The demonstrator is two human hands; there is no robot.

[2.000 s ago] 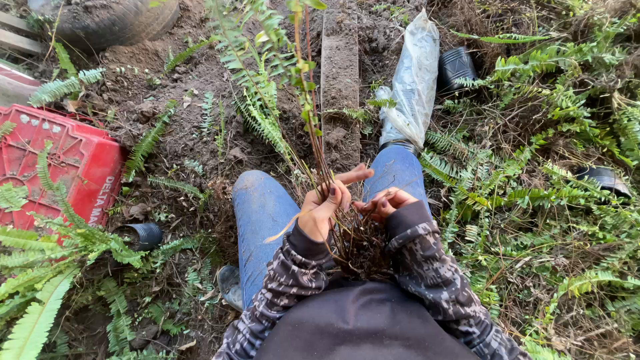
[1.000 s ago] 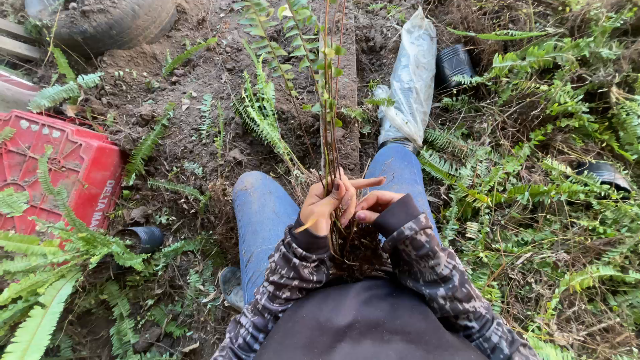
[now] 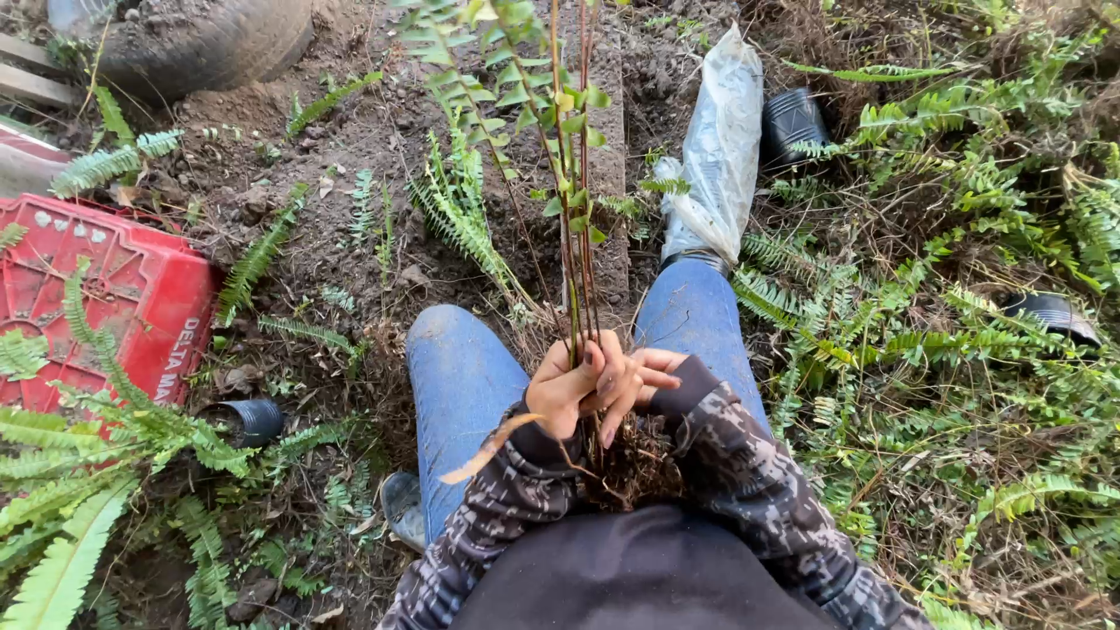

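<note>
My left hand (image 3: 577,385) is closed around the lower stems of several fern fronds (image 3: 573,219), which rise upright in front of me. Close against it on the right, my right hand (image 3: 654,374) has its fingers among the same stems; part of it is hidden behind the left hand, so its grip is unclear. Below both hands, a brown mass of roots and soil (image 3: 634,472) hangs between my sleeves near my lap. A dry brown leaf strip (image 3: 490,448) lies over my left sleeve.
A red plastic crate (image 3: 105,289) and a black plant pot (image 3: 249,422) are at left, with a tire (image 3: 210,52) behind. A plastic bag (image 3: 722,131) covers my right foot, beside another black pot (image 3: 792,127). A third pot (image 3: 1054,317) lies among ferns at right. A board (image 3: 608,175) lies ahead.
My right hand has moved in against my left, and their fingers now overlap at the stems. The fronds stand more upright than two seconds ago.
</note>
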